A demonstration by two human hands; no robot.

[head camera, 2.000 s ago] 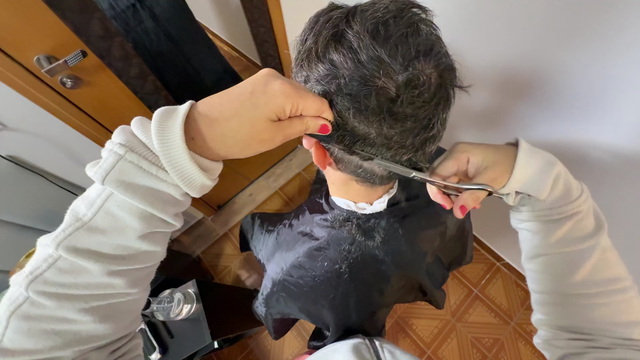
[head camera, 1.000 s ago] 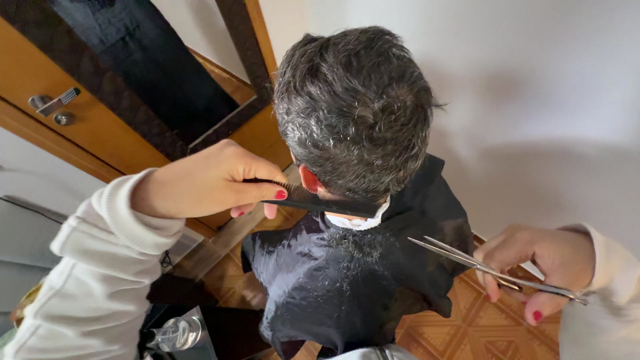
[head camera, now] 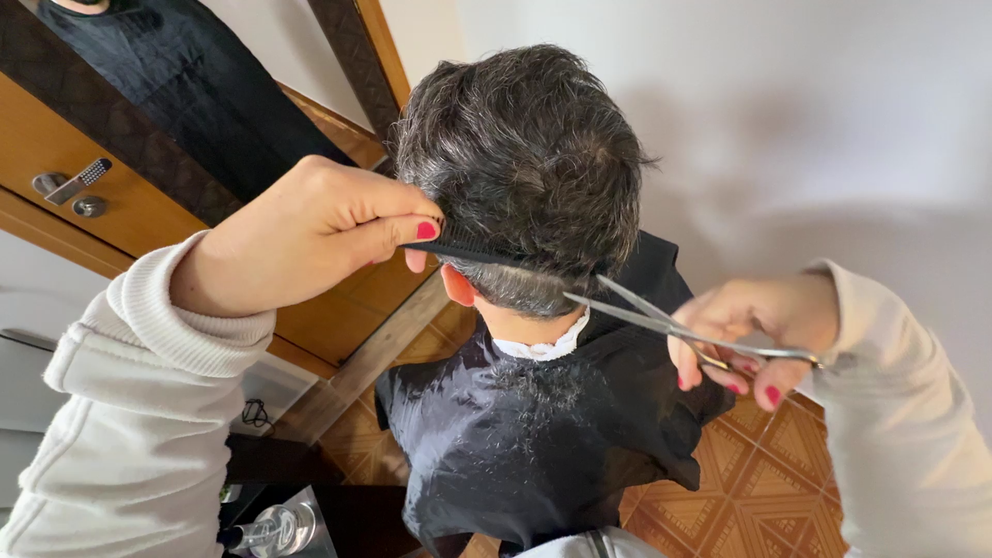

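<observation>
My left hand (head camera: 318, 232) pinches one end of a black comb (head camera: 488, 252), which lies across the back of a seated person's dark, greying hair (head camera: 527, 155), above the ear. In my right hand (head camera: 752, 329) are metal hair scissors (head camera: 659, 322); their blades stand apart, with the tips close to the comb's far end and the lower hair. A white neck strip (head camera: 542, 349) circles the person's neck. Below it a black cape (head camera: 527, 442) covers the shoulders and back, with cut hair scattered over it.
A mirror (head camera: 209, 85) in a dark frame reflects a black cape at the upper left, beside a wooden door with a metal handle (head camera: 77, 182). A clear bottle (head camera: 275, 531) lies or stands on a dark surface at the lower left. A white wall (head camera: 814, 116) is at the right.
The comb has moved up from the neck into the hair at the back of the head. My right hand has brought the scissors from away at the right to near the comb.
</observation>
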